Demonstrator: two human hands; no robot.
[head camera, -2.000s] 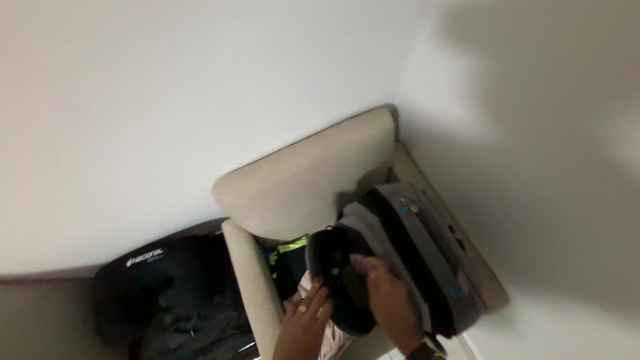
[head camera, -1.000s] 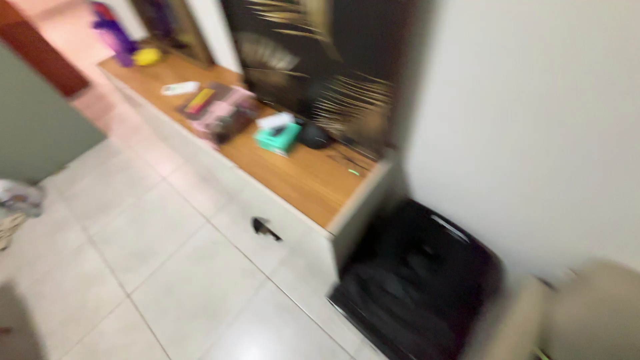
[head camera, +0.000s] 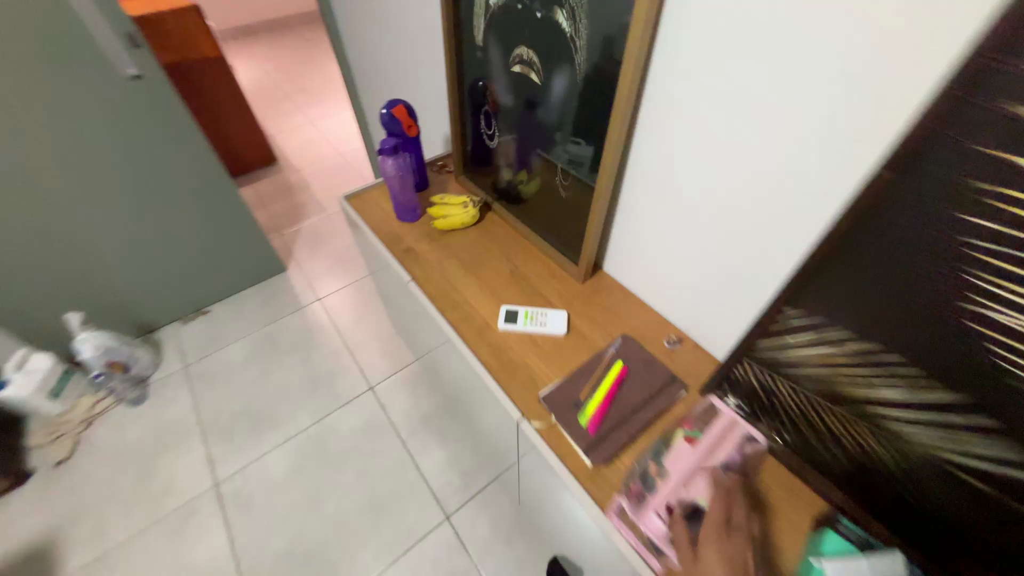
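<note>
At the lower right, my right hand (head camera: 716, 528) reaches over a pink organizer tray (head camera: 688, 472) holding several small items. Motion blur hides whether its fingers grip anything. My left hand is out of view. Beside the tray lies a brown notebook (head camera: 644, 392) with a yellow highlighter (head camera: 600, 392) and a pink one (head camera: 608, 400) on it. A white remote control (head camera: 533, 320) lies farther along the wooden top (head camera: 456, 272). Bananas (head camera: 454, 212) and two purple bottles (head camera: 400, 180) (head camera: 412, 144) are at the far end. A turquoise item (head camera: 836, 552) is partly visible right of my hand.
A framed picture (head camera: 552, 112) stands against the wall, and a dark picture with gold leaves (head camera: 904, 360) is at the right. A green-grey door (head camera: 120, 176) stands at the left. White plastic containers (head camera: 112, 352) (head camera: 40, 380) and a cord (head camera: 72, 436) are on the tiled floor.
The view has swung from the beige armchair to the wooden top. Two seconds ago both hands were on a dark item beside a grey bag; now one hand is over the pink tray.
</note>
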